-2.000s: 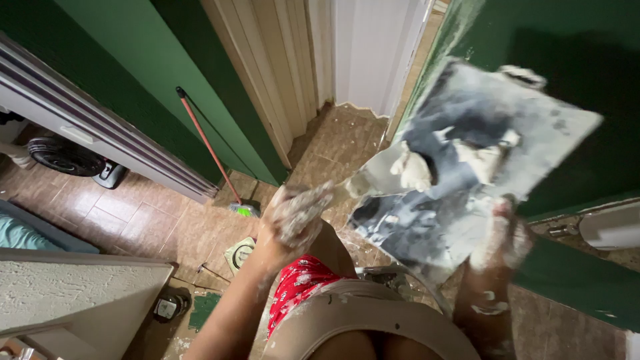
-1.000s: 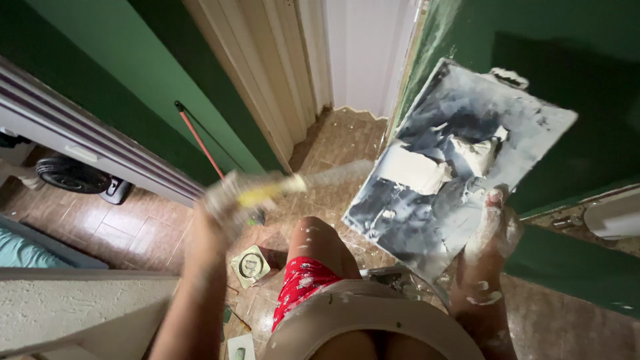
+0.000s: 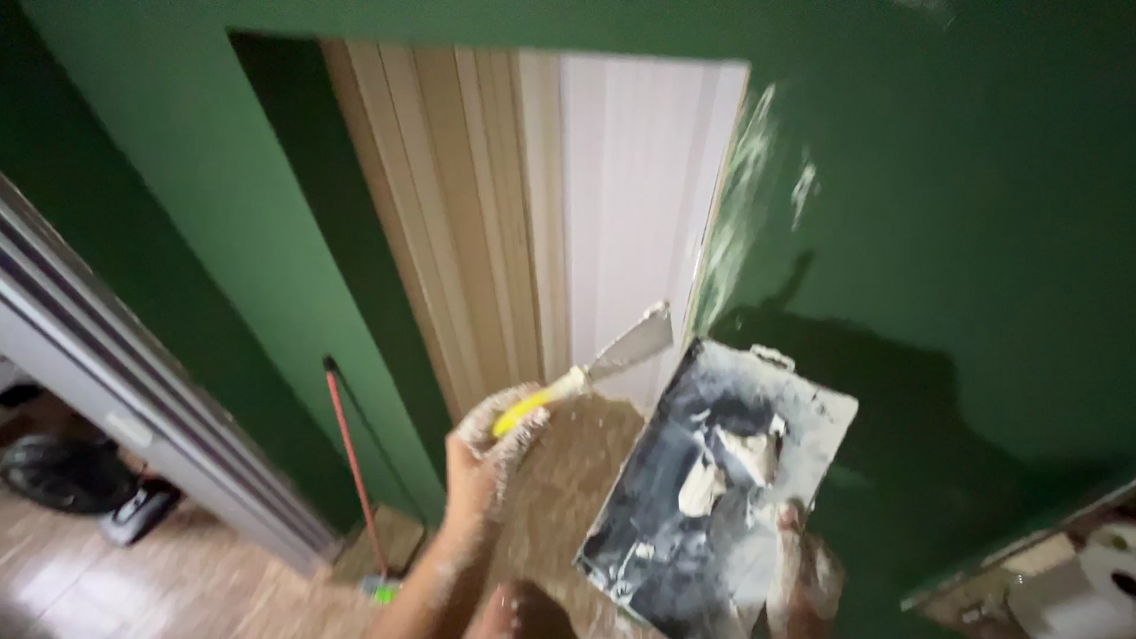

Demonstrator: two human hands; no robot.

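Note:
My left hand (image 3: 501, 435), coated in white compound, is closed around the yellow handle of a putty knife (image 3: 632, 344). Its metal blade points up and right, before the pale folding door. In my right hand (image 3: 799, 564), also smeared white, is the near right edge of a dark rectangular tray (image 3: 648, 497). Lumps of white filler (image 3: 750, 453) lie on the tray, with smears around them. Beyond the tray, the green wall (image 3: 932, 222) carries whitish streaks beside the door opening's right edge.
A broom (image 3: 351, 461) with a red handle leans against the green wall at the left. Further left are a metal door track (image 3: 160, 390) and a black fan (image 3: 67, 475) on the tiled floor. Toilet-paper-like rolls (image 3: 1100, 568) show at the lower right.
The view has tilted up to show more wall and door. My left hand, blurred with the putty knife one second ago, now holds it up beside the tray.

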